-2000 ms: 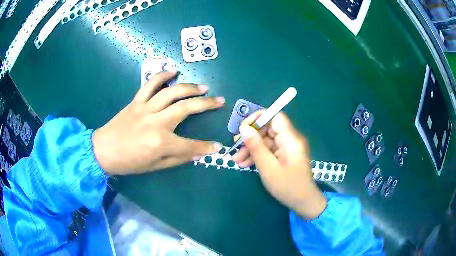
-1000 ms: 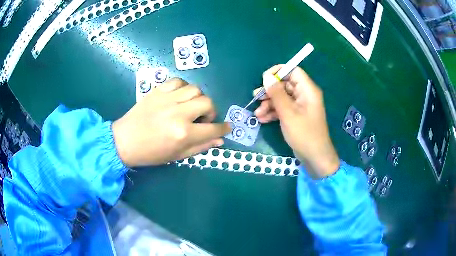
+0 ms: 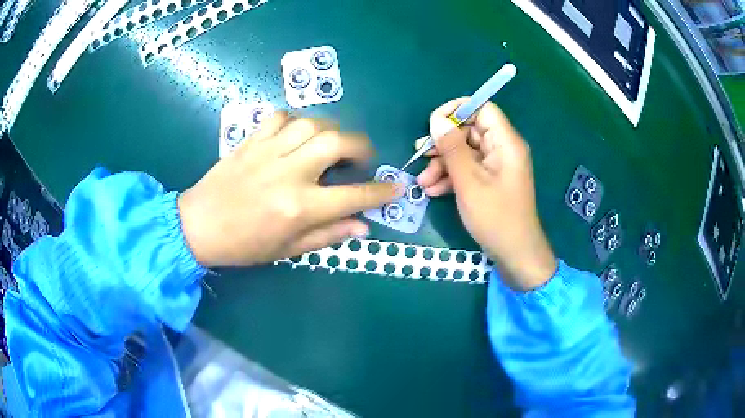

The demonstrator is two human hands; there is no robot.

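A camera lens cover point(image 3: 395, 211) with three raised rings lies on the green bench between my hands. My left hand point(image 3: 282, 196) is spread with its index fingertip on the cover near its middle; it grips nothing that shows. My right hand point(image 3: 482, 175) holds slim pale tweezers point(image 3: 488, 86) like a pen, their fine tip at the cover's upper edge. A small piece at the tip cannot be made out. A white perforated strip point(image 3: 392, 258) with two rows of round holes lies just below the cover, its left part near my left hand.
Two lens covers point(image 3: 312, 76) lie at upper left, one partly behind my left hand. More perforated strips point(image 3: 204, 29) lie beyond. Several small covers point(image 3: 585, 193) lie at right. Black panels point(image 3: 608, 41) lie at upper right and far right. Clear plastic point(image 3: 237, 380) is at bottom left.
The tweezers have moved from the strip up to the cover. My left hand has left the strip and its index finger has come onto the cover. The cover has turned and more of it shows.
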